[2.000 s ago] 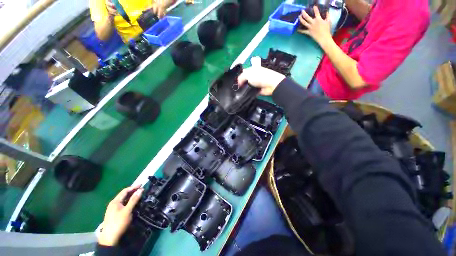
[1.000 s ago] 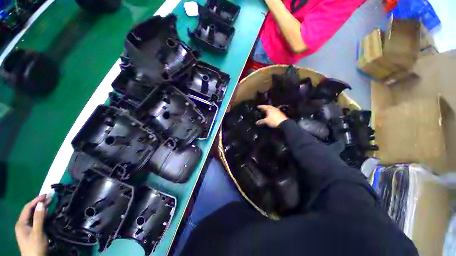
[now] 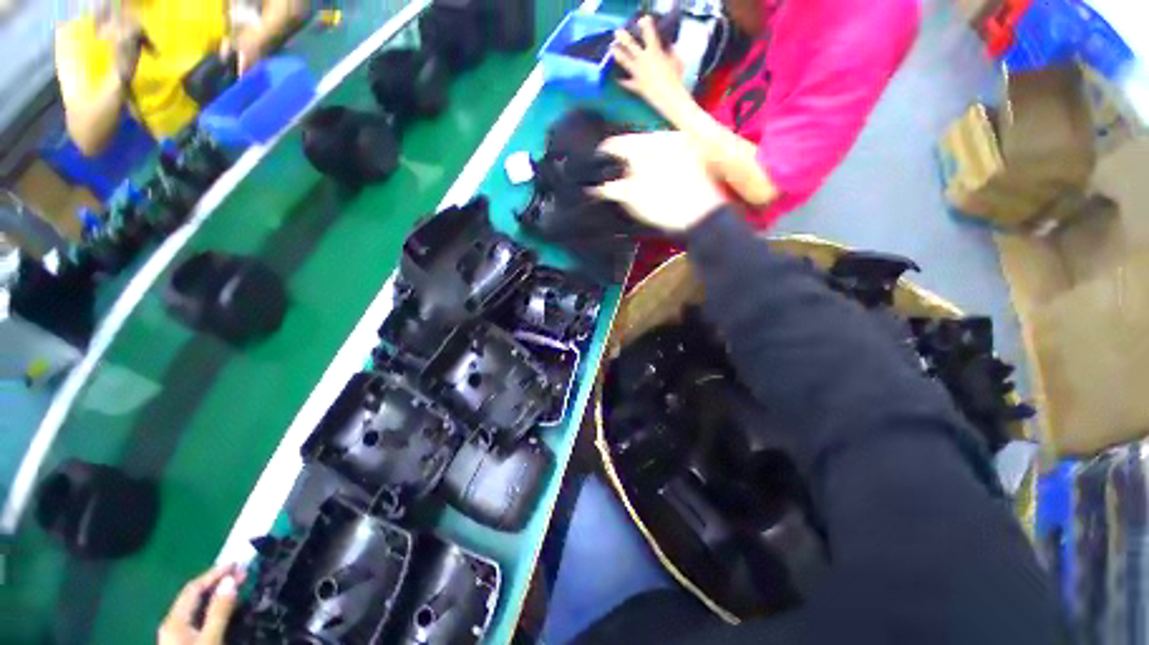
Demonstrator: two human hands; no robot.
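Black housing halves (image 3: 479,378) lie crowded on the green bench, most with the ribbed inside up. One smooth outer cover (image 3: 499,479) shows its closed back. My right hand (image 3: 662,180) holds a black shell (image 3: 582,189) over the far end of the bench, beside a small white object (image 3: 519,166); the shell is blurred. My left hand (image 3: 202,607) is at the bottom left, cut off by the picture's edge, with its fingertips at the edge of the nearest shells; its grip is unclear.
A round basket (image 3: 620,469) heaped with black shells stands right of the bench. Black units (image 3: 227,296) sit on the green conveyor at left. A person in pink (image 3: 838,95) and one in yellow (image 3: 170,57) work nearby. Blue trays (image 3: 582,53) and cardboard boxes (image 3: 1021,151) also show.
My right hand first set a shell on the bench pile, then reached into the basket, and is now over the far bench with a shell. My left hand stays beside the near shells.
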